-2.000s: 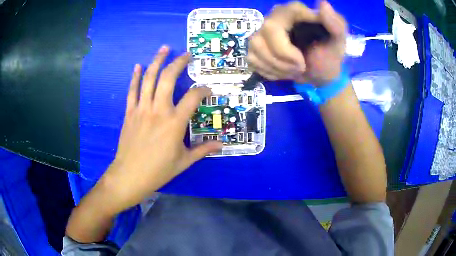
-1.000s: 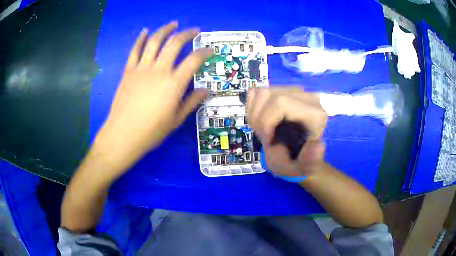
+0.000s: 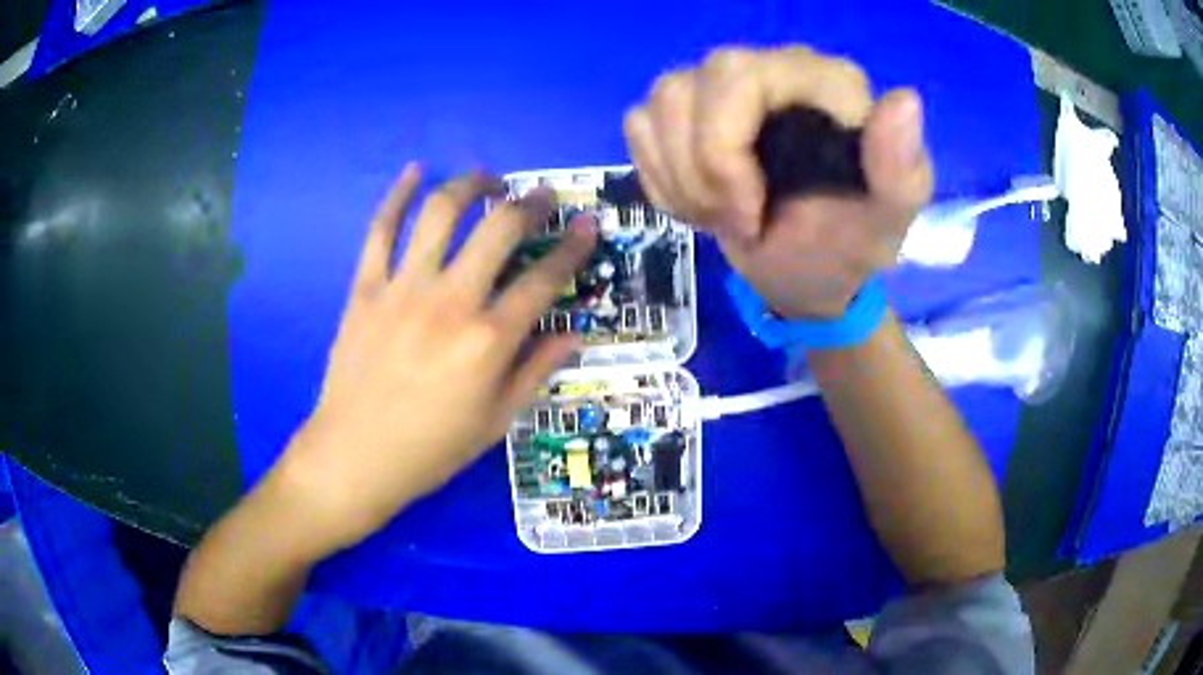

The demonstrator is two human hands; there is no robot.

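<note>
Two white housing halves lie open side up, one behind the other and close together. The far housing [image 3: 683,317] is partly covered by my left hand [image 3: 429,330], whose spread fingertips rest over its left part. The near housing [image 3: 607,534] shows its green circuit board with a yellow block [image 3: 578,464]. My right hand [image 3: 778,172] is closed around a black-handled tool [image 3: 811,156] above the far housing's right back corner. The tool's tip is hidden or too blurred to tell. A white cord [image 3: 739,404] leaves the near housing's right side.
The work lies on a blue corrugated sheet [image 3: 396,79] over a dark bench [image 3: 119,264]. Clear bags around white cords [image 3: 983,356] lie at the right. A crumpled white glove or rag [image 3: 1090,185] is at the right bench edge, beside a blue bin [image 3: 1121,382] with pale sheets.
Both housings sit nearer to me in the picture. My right hand with the tool has moved from between the housings to the far housing's back right. My left fingers have moved over the far housing.
</note>
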